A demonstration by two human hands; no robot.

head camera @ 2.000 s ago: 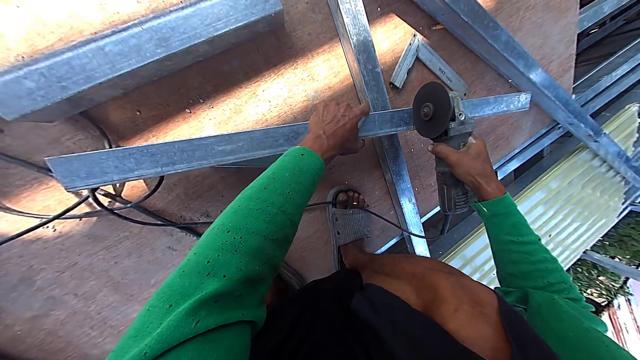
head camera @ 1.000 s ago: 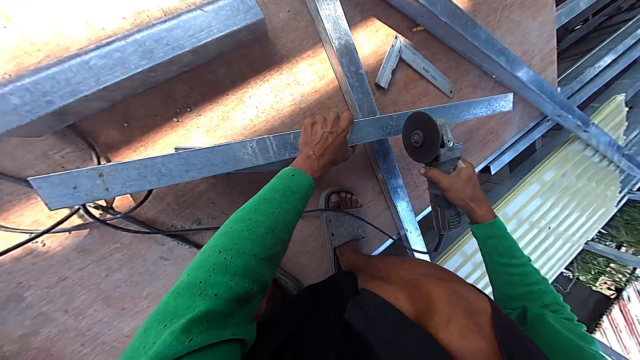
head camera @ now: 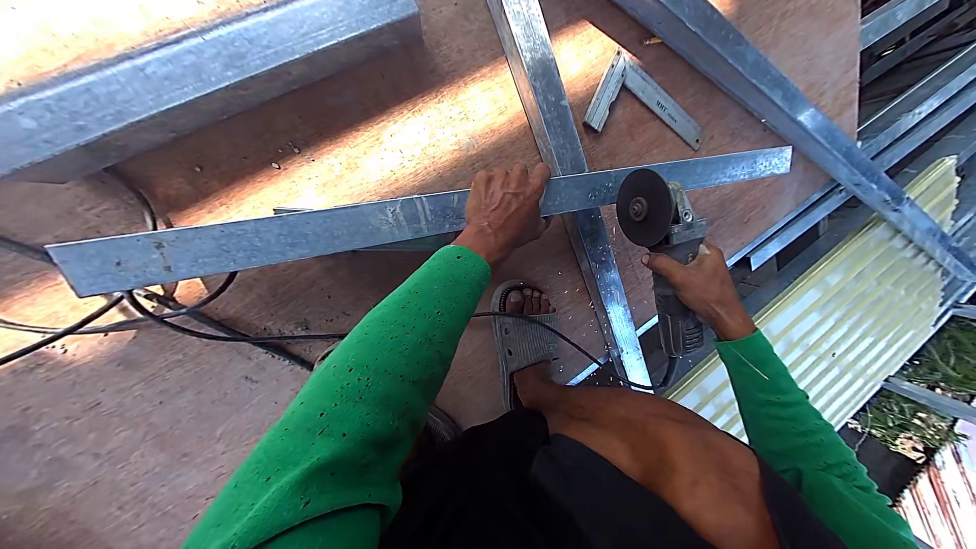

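My left hand (head camera: pixel 505 207) grips a long galvanized steel profile (head camera: pixel 305 232) near its middle, fingers over the far edge. The profile lies slantwise across a metal tube (head camera: pixel 543 91). My right hand (head camera: pixel 703 288) is closed around the body of an angle grinder (head camera: pixel 675 305), which stands nearly upright in view. Its dark cutting disc (head camera: pixel 645 207) is at the profile's near edge, right of my left hand; whether it touches the metal I cannot tell. Small bright specks show below, around the tube.
A steel try square (head camera: pixel 660 104) lies on the plywood (head camera: pixel 427 137) beyond the profile. Thick metal beams (head camera: pixel 206 76) lie upper left and upper right. Black cables (head camera: pixel 252 337) run near my sandalled foot (head camera: pixel 530 328). Right of the plywood edge are metal bars and a yellowish corrugated sheet (head camera: pixel 846 305).
My left hand and the grinder in my right hand keep nearly the same places along the profile. The view has shifted slightly.
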